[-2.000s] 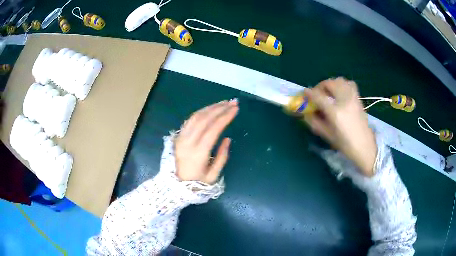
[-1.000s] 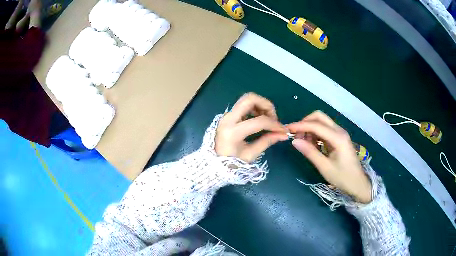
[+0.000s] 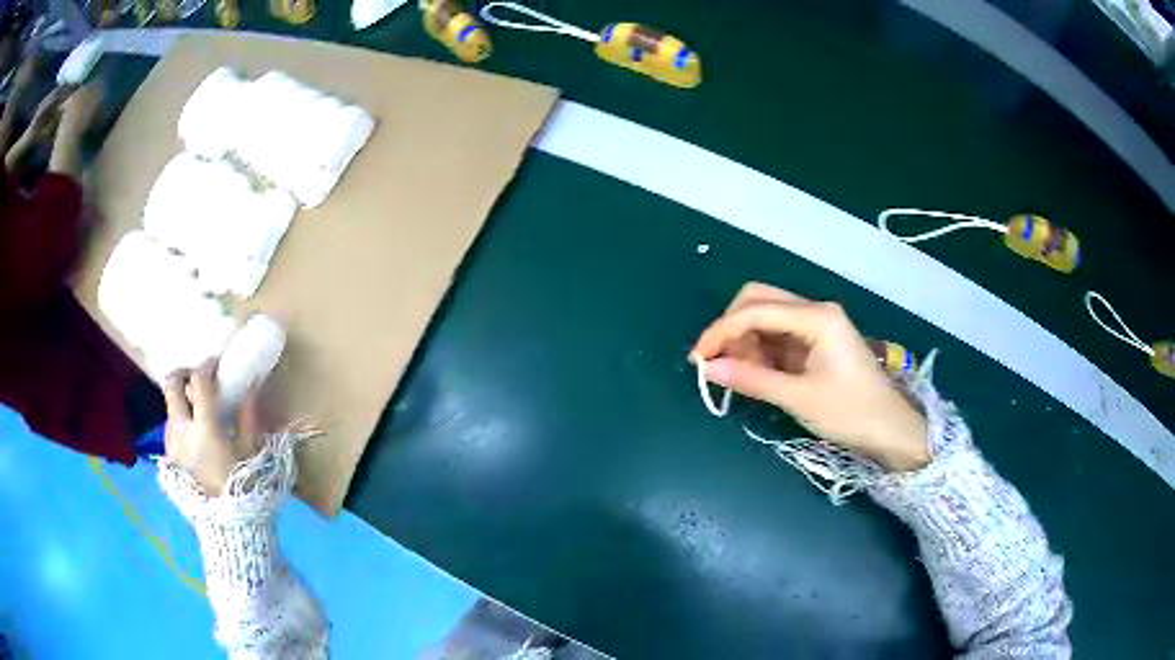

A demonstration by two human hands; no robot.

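My right hand point(image 3: 812, 374) pinches a white cord loop point(image 3: 713, 391) between thumb and fingertips above the green surface. The yellow striped piece point(image 3: 892, 356) on this cord shows partly behind the hand, near the wrist. My left hand point(image 3: 206, 426) is at the near end of the stacks of oval tags point(image 3: 161, 303) on the cardboard sheet point(image 3: 374, 258). Its fingers are at a white oval tag point(image 3: 251, 355) that stands apart from the row, tilted. The fingertips are partly hidden, but they appear to grip this tag.
Other yellow pieces with bare loops point(image 3: 648, 53) lie beyond the white belt strip point(image 3: 773, 206) and at the right. The green surface point(image 3: 554, 490) lies under my right hand. Another person's dark red sleeve point(image 3: 52, 322) and hands are at the left. A blue floor point(image 3: 65, 516) shows below.
My left hand has left the cord at my right hand and moved left to the stacks, where one oval tag has come away from the row. My right hand still pinches the cord.
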